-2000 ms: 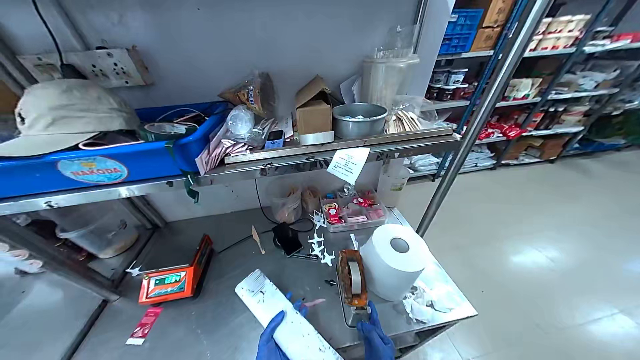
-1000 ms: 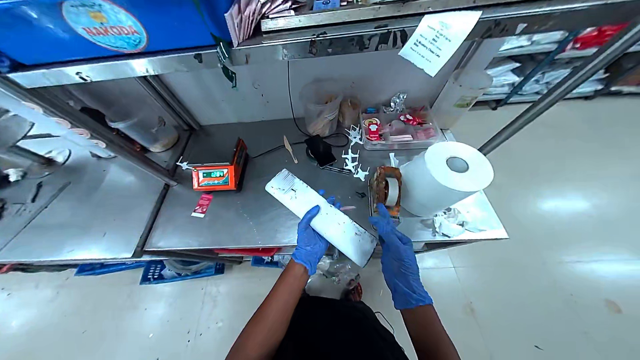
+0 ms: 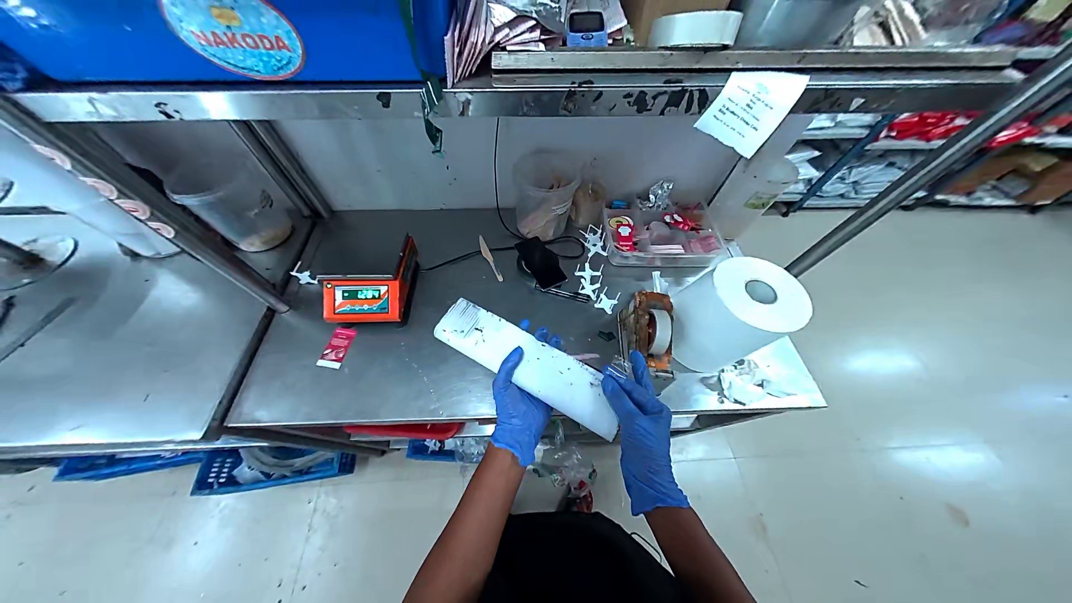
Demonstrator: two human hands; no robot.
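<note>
A long white packet (image 3: 536, 368) with dark specks lies slanted above the front edge of the steel table. My left hand (image 3: 519, 402), in a blue glove, grips it around the middle from below, some fingertips showing beyond its far side. My right hand (image 3: 641, 419), also gloved, is at the packet's right end with thumb and fingers together on what looks like a small piece of clear tape (image 3: 620, 367). Just beyond that hand stands a rusty tape dispenser (image 3: 646, 331) holding a tape roll (image 3: 661, 332), beside a large white paper roll (image 3: 737, 314).
An orange digital scale (image 3: 363, 300) stands left on the table (image 3: 335, 394). Behind are a wooden spatula (image 3: 491, 258), white star-shaped pieces (image 3: 590, 272) and a clear plastic box (image 3: 662, 258) of small packets. A steel shelf (image 3: 293, 105) with a blue crate (image 3: 360, 42) crosses above.
My right hand has moved from the tape dispenser to the right end of the white packet. My left hand still holds the packet. The view has tilted down since the oldest frame.
</note>
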